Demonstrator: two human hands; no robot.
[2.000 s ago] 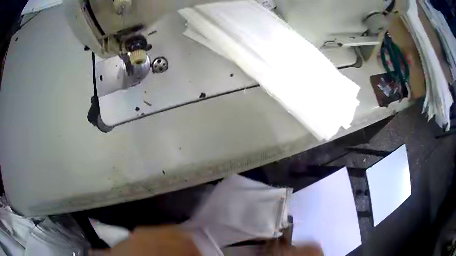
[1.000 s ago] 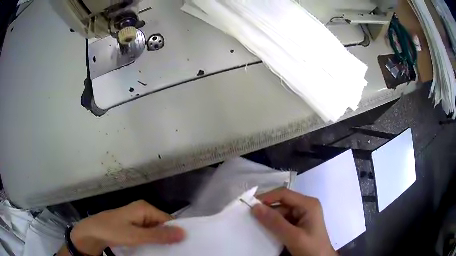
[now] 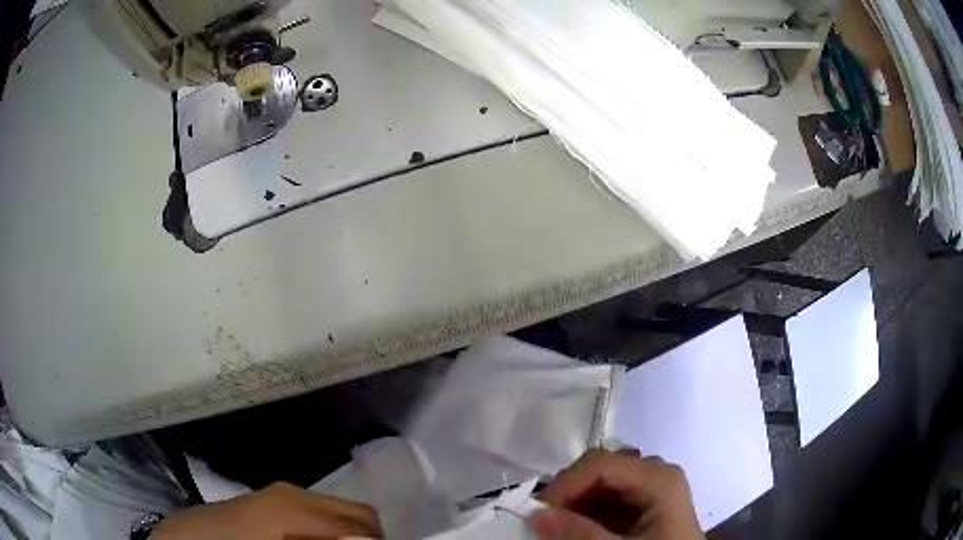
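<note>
My right hand point(image 3: 623, 496) is at the bottom centre-right, pinching the corner of a white cut panel point(image 3: 480, 523). A slim dark tool or thread shows at its fingertips; I cannot tell which. My left hand point(image 3: 269, 514) is at the bottom left, cut off by the lower edge, close to the panel's left side; its fingertips are partly hidden, so its hold is unclear. Other white sewn pieces point(image 3: 507, 411) hang below the table edge behind the hands, one with a straight banded edge at the right.
The sewing machine head point(image 3: 190, 42) is at the upper left of the pale table point(image 3: 348, 285). A stack of white strips point(image 3: 623, 127) lies right of it. Green-handled scissors point(image 3: 848, 90) lie at the far right. Two white-topped stools point(image 3: 692, 422) stand below right; white bundles point(image 3: 95, 496) are lower left.
Both hands came into clear view with the panel, then moved lower, taking the panel mostly out of the picture. The hanging pieces behind show more. The view has shifted slightly.
</note>
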